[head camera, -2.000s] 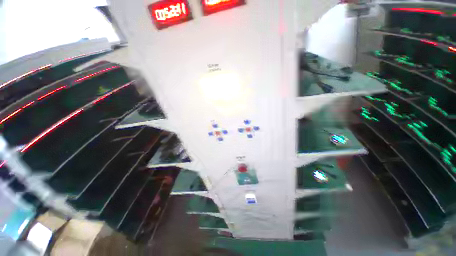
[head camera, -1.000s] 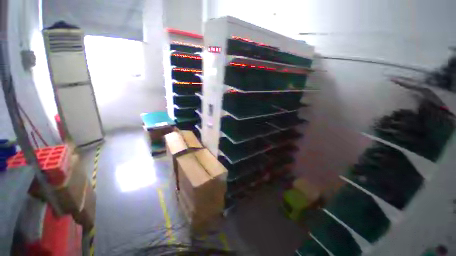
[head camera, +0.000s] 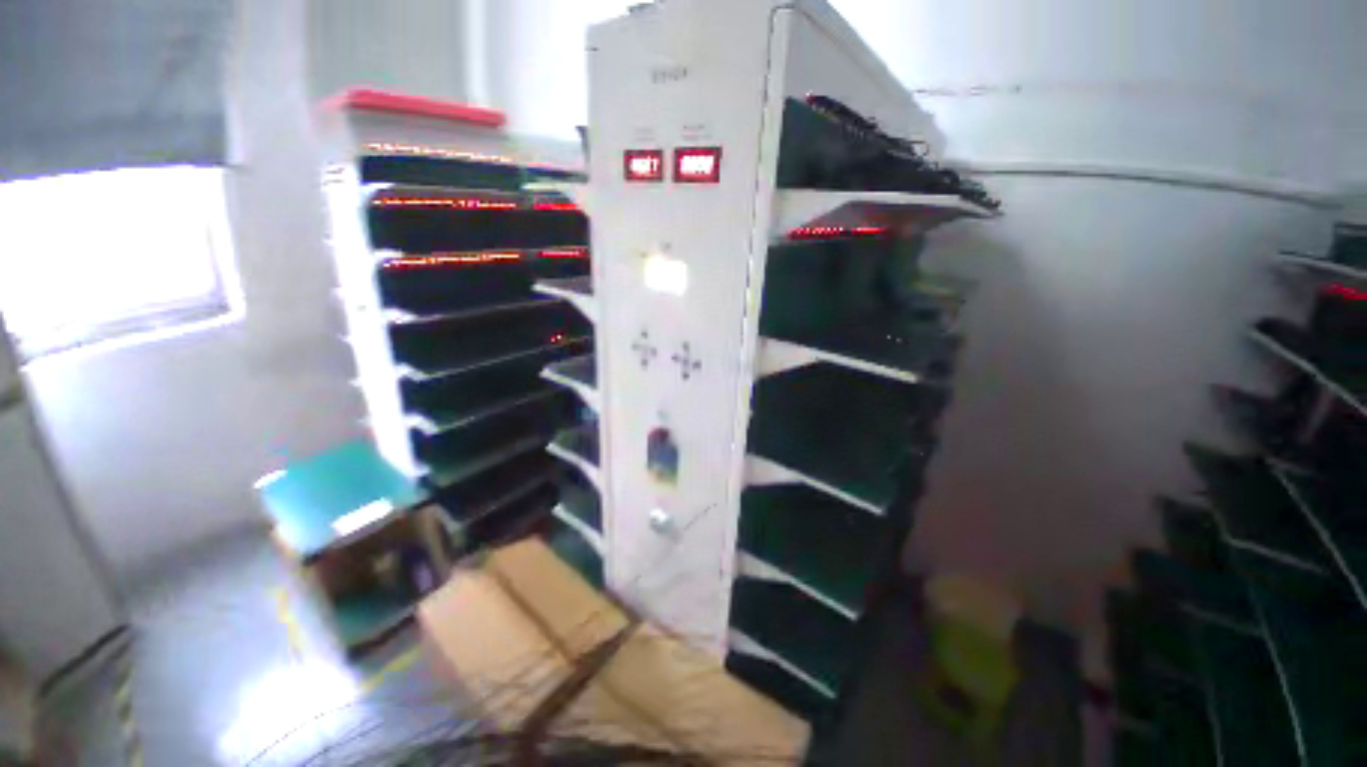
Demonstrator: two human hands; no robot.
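Observation:
Neither of my hands is in view. Nearest in front of me is an ageing rack; its white control panel (head camera: 682, 315) shows two red readouts, a bright yellowish screen and small buttons. Green-matted shelves (head camera: 840, 412) run along the rack's right side, with dark cables along the top shelf. An open cardboard carton (head camera: 555, 622) stands at the foot of the panel. Dark strands blur across the carton at the bottom edge.
A second rack with a red top (head camera: 420, 108) stands behind at the left. A green-topped trolley (head camera: 342, 495) stands on the floor at the left. More rack shelves (head camera: 1252, 502) are at the right. A blurred yellow-green object (head camera: 972, 652) is low between the racks.
The view has moved closer to the rack's control panel and the carton. The air conditioner and red crates at the left have left the picture.

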